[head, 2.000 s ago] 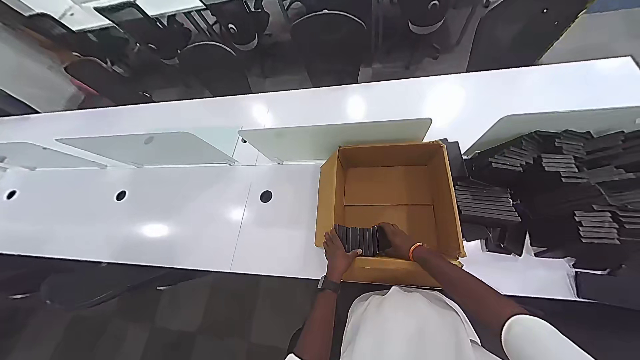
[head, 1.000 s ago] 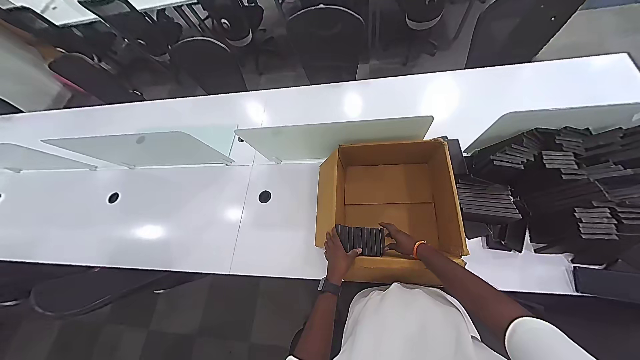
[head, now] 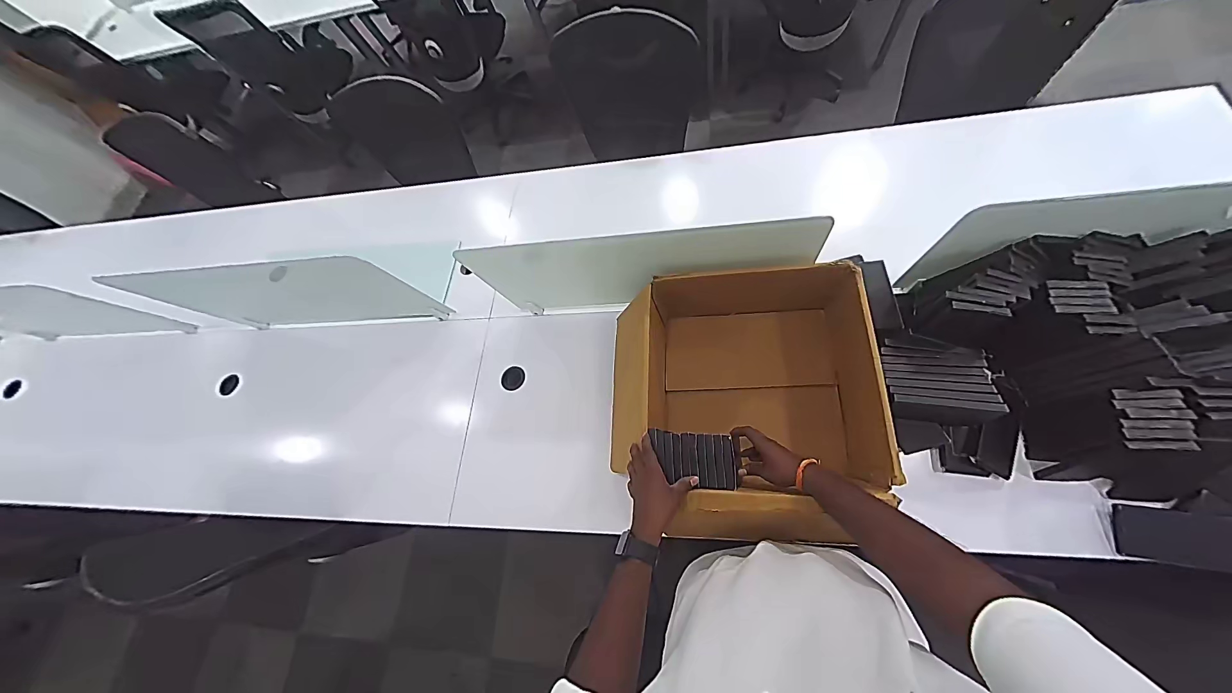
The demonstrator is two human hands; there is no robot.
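Note:
A row of several thin black boxes (head: 695, 460) stands packed side by side at the near left corner of an open cardboard box (head: 751, 351). My left hand (head: 657, 486), with a dark watch on its wrist, grips the row at its left end, the thumb along the near side. At the row's right end is my right hand (head: 768, 456), an orange band on its wrist, its fingers against the last black box. Whether the row rests on the carton's floor or is held above it, I cannot tell. The rest of the carton's inside is bare cardboard.
Right of the carton, many black boxes (head: 1068, 356) lie in uneven stacks on the white desk (head: 558, 423). A frosted divider panel (head: 645, 260) stands just behind the carton. Round black cable holes (head: 513, 378) dot the desk to the left. Office chairs (head: 626, 77) are beyond it.
My right hand was farther over the right end of the row two seconds ago; it has drawn back to the right, and more of the row's right end shows. My left hand has stayed at the left end.

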